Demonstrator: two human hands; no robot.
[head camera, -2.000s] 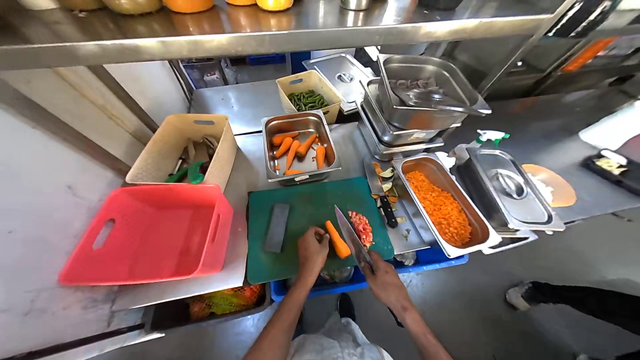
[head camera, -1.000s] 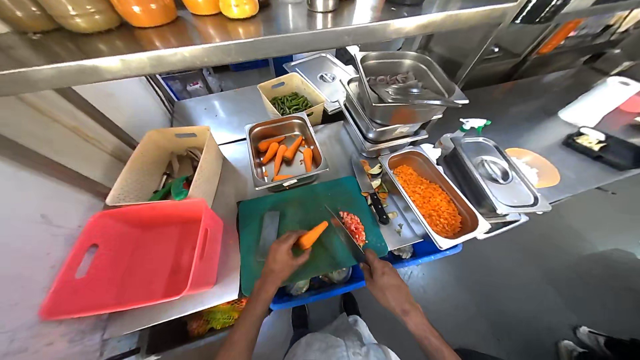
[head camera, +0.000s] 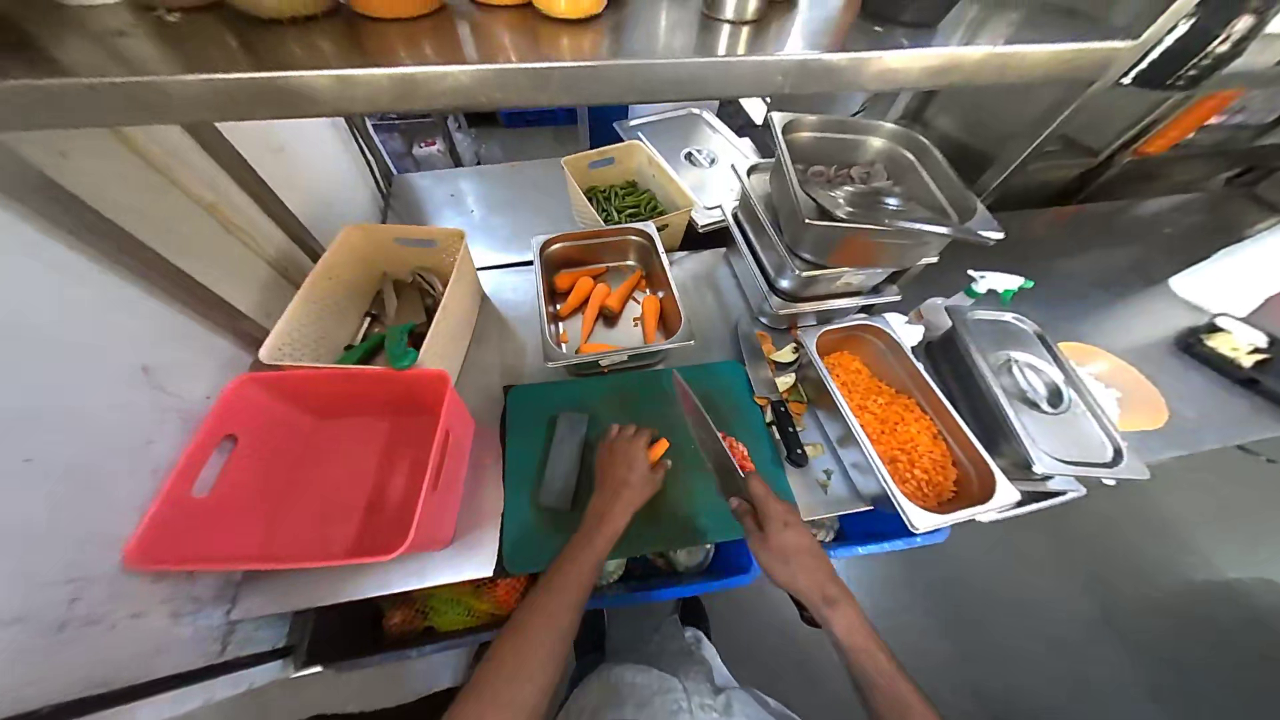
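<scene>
My left hand (head camera: 628, 468) is closed around a carrot (head camera: 657, 450), whose orange end shows beside the fingers, over the green cutting board (head camera: 690, 520). In my right hand (head camera: 778, 530) is the handle of a large kitchen knife (head camera: 708, 430), its blade pointing up and away across the board. Small red diced pieces (head camera: 738, 453) lie just right of the blade, partly hidden by it. A grey sharpening stone (head camera: 565, 461) rests on the board, left of my left hand. Beyond the board, several peeled carrots (head camera: 594, 308) lie in a steel pan (head camera: 552, 340).
A red plastic basket (head camera: 300, 470) and a beige basket (head camera: 365, 250) stand left. Green chillies (head camera: 625, 202) fill another basket behind. To the right are a black-handled knife (head camera: 788, 433) among peelings, a pan of diced carrot (head camera: 895, 430), stacked steel pans (head camera: 860, 240) and a lidded container (head camera: 1040, 390). A steel shelf (head camera: 600, 85) crosses above.
The carrot was lying slanted near the knife with much of it showing; now my left hand has moved left and covers most of it. The knife stays in my right hand.
</scene>
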